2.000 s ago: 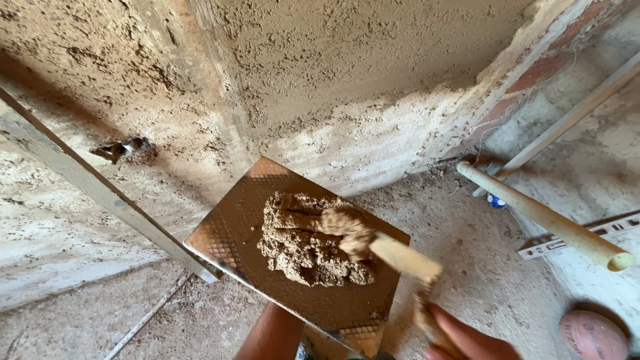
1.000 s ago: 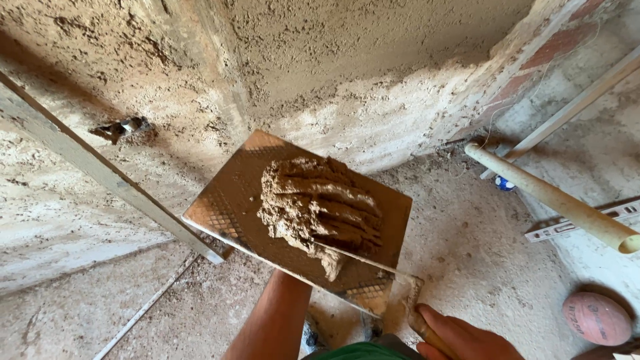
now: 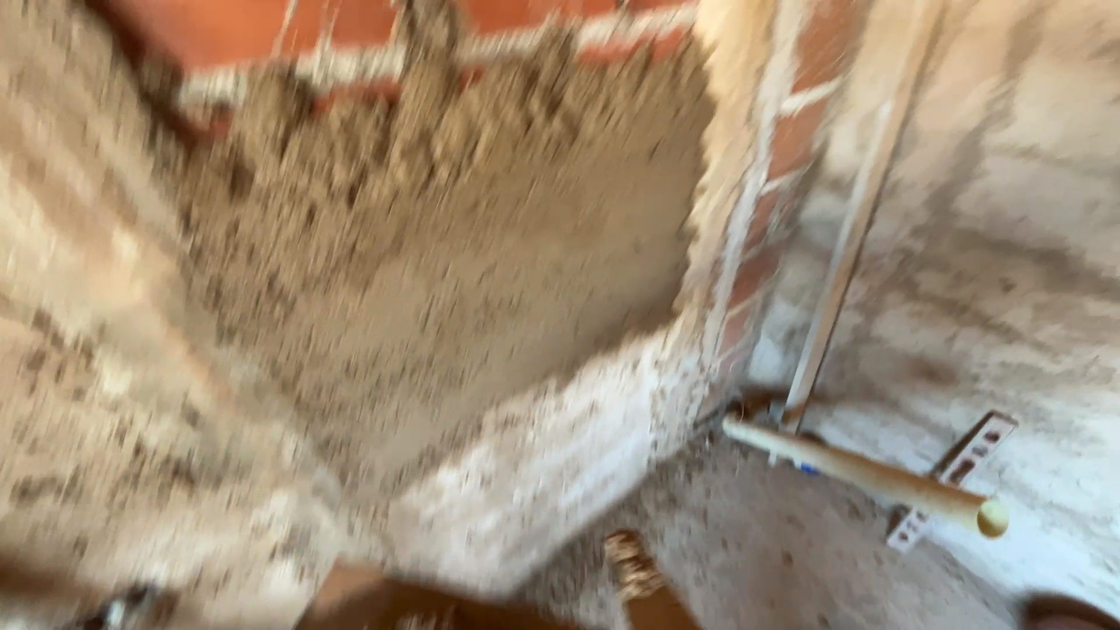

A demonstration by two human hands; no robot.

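Note:
Wet mortar (image 3: pixel 490 262) covers the middle of the wall, rough and lumpy along its upper edge and smoother lower down, with red brick (image 3: pixel 289 26) bare above it. At the bottom edge, the top of a brown board (image 3: pixel 376 599) shows, cut off by the frame. To its right a trowel (image 3: pixel 652 595) points upward with some mortar (image 3: pixel 632 556) at its tip. Neither of my hands shows in the current view. The picture is blurred.
A cream plastic pipe (image 3: pixel 875 477) juts from the corner above the floor (image 3: pixel 752 560). Behind it a long wooden strip (image 3: pixel 857 219) leans on the right wall. A white perforated level or bar (image 3: pixel 980 451) lies behind the pipe. A dark round object (image 3: pixel 1067 612) is at the bottom right.
The view has swung up to the wall. Both hands, seen before at the board and the trowel, have left the frame, and only the tops of board and trowel remain.

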